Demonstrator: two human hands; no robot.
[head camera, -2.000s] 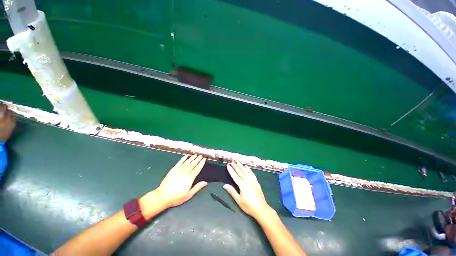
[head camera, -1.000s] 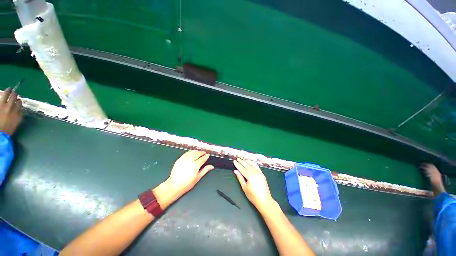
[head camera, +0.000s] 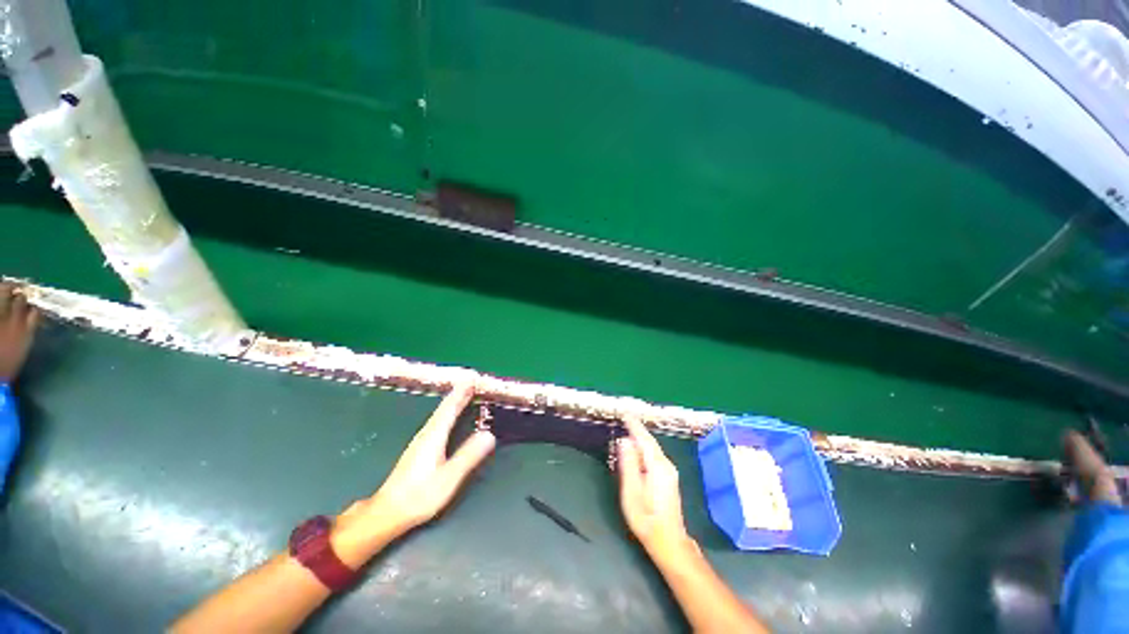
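A bundle of thin black cables (head camera: 552, 427) lies along the worn bench edge, with copper-coloured ends showing at both sides. My left hand (head camera: 427, 464) is at its left end, thumb and fingers apart around the end. My right hand (head camera: 650, 486) is at its right end, fingertips close against the ends. Whether either hand grips the bundle is not clear. A thin dark pointed stick (head camera: 557, 516) lies alone on the bench below the bundle.
A blue bin (head camera: 813, 502) with a white flat thing (head camera: 760, 488) inside stands right of my right hand. A pale wrapped post (head camera: 146, 248) rises at left. Another person's hand (head camera: 15, 332) is at the left edge, and another hand (head camera: 1091, 467) at the right.
My hands have moved further apart, and more of the bundle with its copper-coloured ends shows between them. The view has shifted slightly. The neighbours' hands have moved.
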